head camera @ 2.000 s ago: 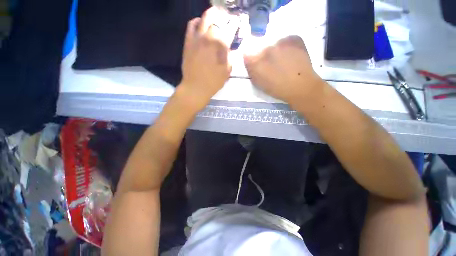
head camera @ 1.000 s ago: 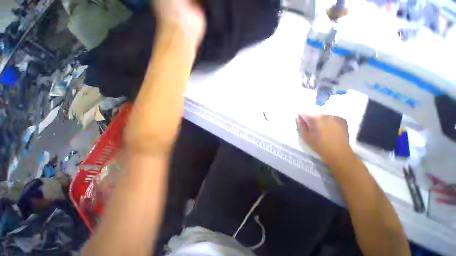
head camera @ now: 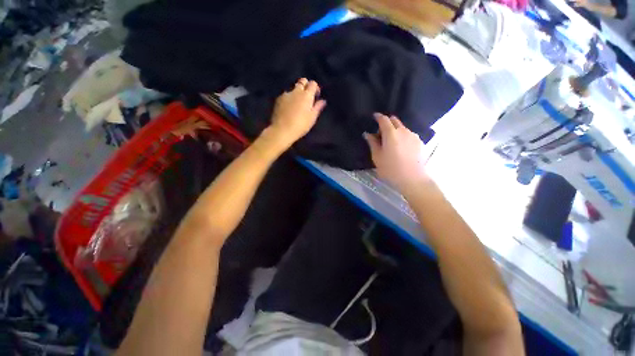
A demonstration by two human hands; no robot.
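Observation:
A black garment piece (head camera: pixel 376 69) lies bunched over the left part of the white sewing table (head camera: pixel 473 167) and hangs past its left edge. My left hand (head camera: pixel 298 110) is on the cloth near the table's front left edge, its fingers bent at the fabric; whether they pinch it is unclear. My right hand (head camera: pixel 395 149) is on the cloth's right front part, thumb and fingers apart, with cloth between them. The white sewing machine (head camera: pixel 557 115) with a blue stripe stands to the right of the cloth, and neither hand touches it.
A black rectangle (head camera: pixel 550 206), a blue packet (head camera: pixel 565 236), dark snips (head camera: pixel 570 285) and a red-handled tool (head camera: pixel 597 288) lie at the right. A red basket (head camera: pixel 76 243) with clear plastic stands at the left by the knee. Scraps (head camera: pixel 101 87) cover the floor. A person's hand (head camera: pixel 597 7) shows at the top right.
The view has swung left. My right hand has moved from beside the needle onto the black cloth. My left hand has come down nearer the table's front edge, and the cloth is bunched differently.

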